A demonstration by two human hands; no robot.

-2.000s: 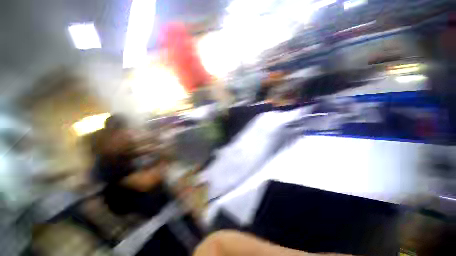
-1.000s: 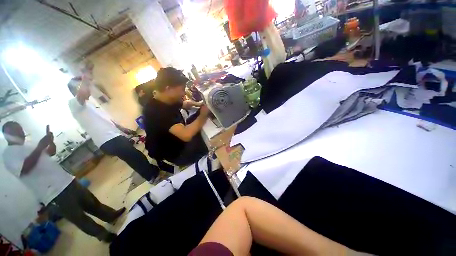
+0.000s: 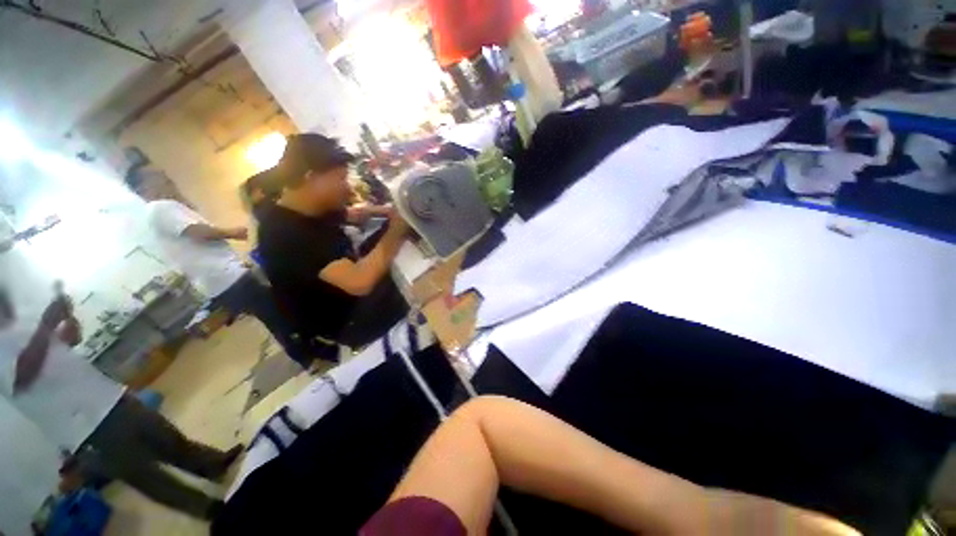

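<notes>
My left arm, with a maroon sleeve [image 3: 414, 517], is bent at the elbow, and its bare forearm runs right to the bottom edge. My left hand is cut off there, and my right hand is out of the picture. A large black fabric panel [image 3: 734, 403] lies over the white table [image 3: 839, 283] beyond my forearm. More black fabric [image 3: 325, 461] hangs at the left of my arm. White-faced cut panels [image 3: 618, 215] lie stacked farther back, with grey edges showing.
A neighbouring operator [image 3: 314, 241] in black sits at a machine [image 3: 442, 204] at centre left. Two people in white tops stand at the left. White cloth with dark bands [image 3: 314, 393] hangs beside the table. Black and white scraps [image 3: 839, 168] lie behind it. A red bag [image 3: 472, 26] hangs above.
The view was blurred, then became clearer. Since one second ago, the scene has shifted left and slightly up in the picture. My arm stays bent in front of the black panel.
</notes>
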